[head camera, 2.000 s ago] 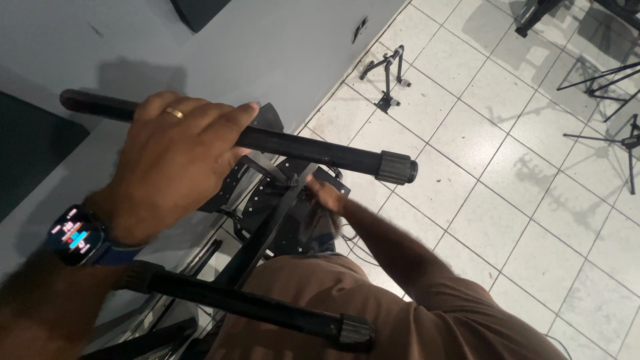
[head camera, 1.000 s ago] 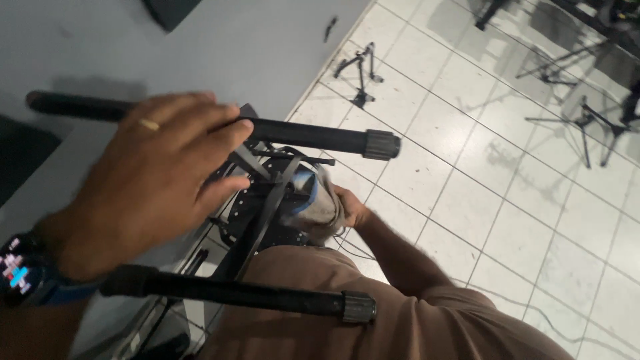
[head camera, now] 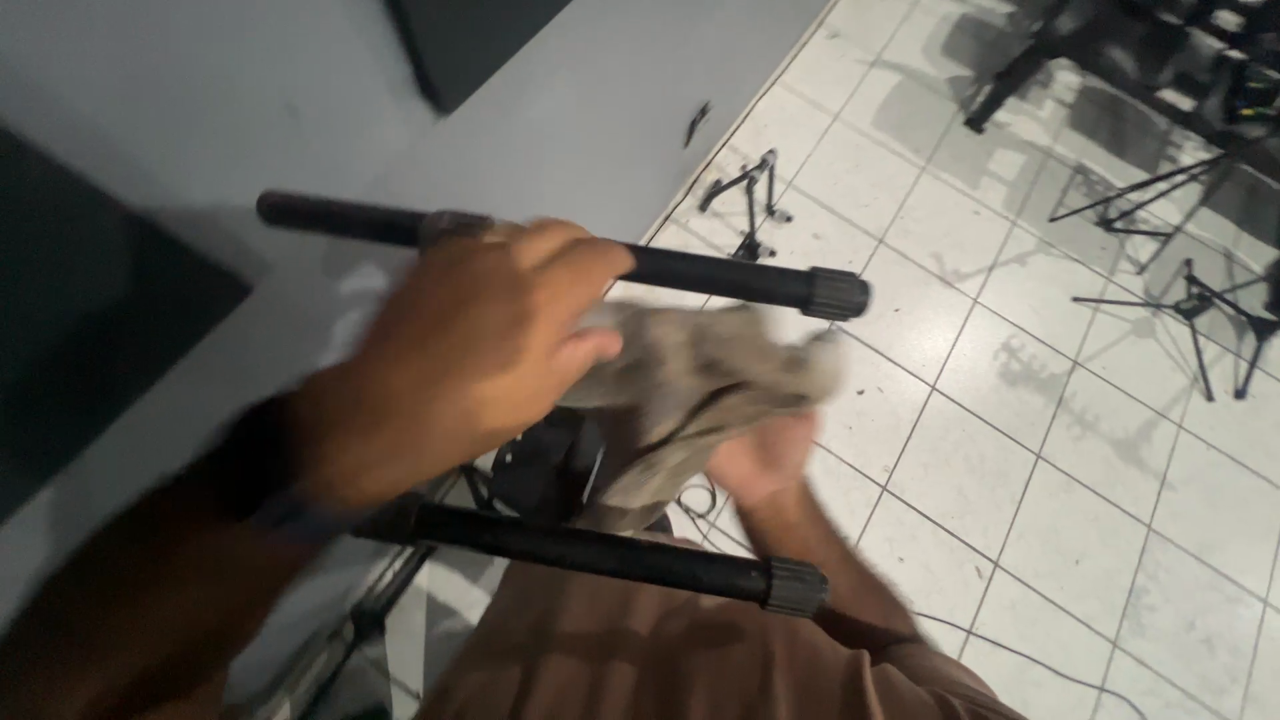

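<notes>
A black tubular arm of a stand (head camera: 725,275) with a ribbed end collar crosses the upper middle. My left hand (head camera: 500,330), blurred, has its fingers over this tube and its thumb on the near side. A second, similar black tube (head camera: 600,555) lies nearer my body, below the left hand. My right hand (head camera: 765,455) holds a crumpled grey-beige cloth (head camera: 700,390) between the two tubes. The cloth is blurred and hides part of the fingers. Under it a black part of the stand (head camera: 545,465) shows partly.
A grey wall (head camera: 560,130) runs along the left. On the white tiled floor (head camera: 900,400) stand a small black stand (head camera: 755,200) by the wall and black tripod legs (head camera: 1190,300) at the right. A thin cable (head camera: 1040,655) lies on the floor at lower right.
The cloth, not seen two seconds ago, shows in my right hand one second ago and now extends up towards the upper tube. My left hand remains at that tube.
</notes>
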